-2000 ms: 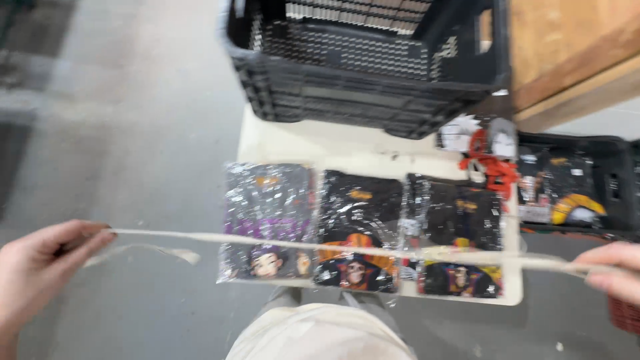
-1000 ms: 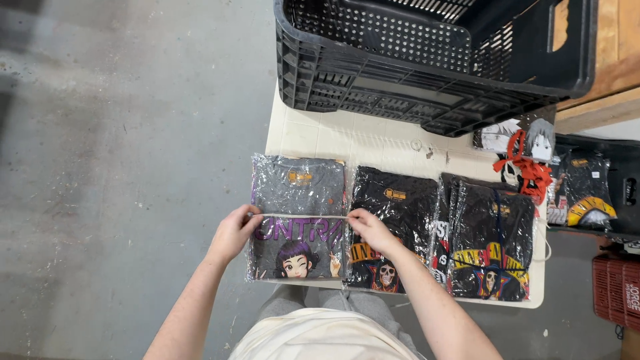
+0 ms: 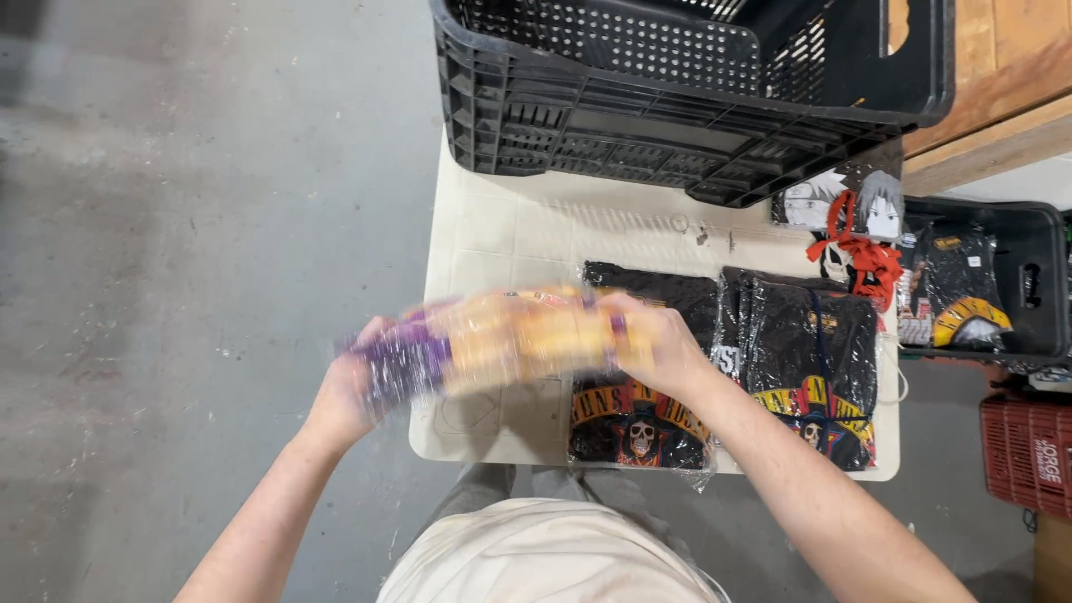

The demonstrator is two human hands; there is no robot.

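Between my left hand (image 3: 347,389) and my right hand (image 3: 662,339), a plastic-wrapped bundle of folded printed garments (image 3: 511,339) is held in the air above the table's left part. It is blurred by motion; purple, yellow and orange show through the shiny wrap. Just right of it, a bagged black T-shirt with a skull print (image 3: 642,435) lies on the white table (image 3: 494,234), partly behind my right hand and forearm. Farther right lies a stack of similar bagged shirts (image 3: 816,360), crossed by dark blue cord.
A large black plastic crate (image 3: 670,126) stands on the table's far side. Red fabric strips (image 3: 867,255) lie by bagged shirts with cartoon faces (image 3: 879,205). To the right are a black crate holding bagged shirts (image 3: 1034,218), a red crate (image 3: 1022,452) and a wooden surface (image 3: 1005,84).
Two seconds ago my hands stretched a pale cord; one second ago they held it across the grey bagged shirt at the table's left. Now that spot is bare and my hands hold a bundle in the air.
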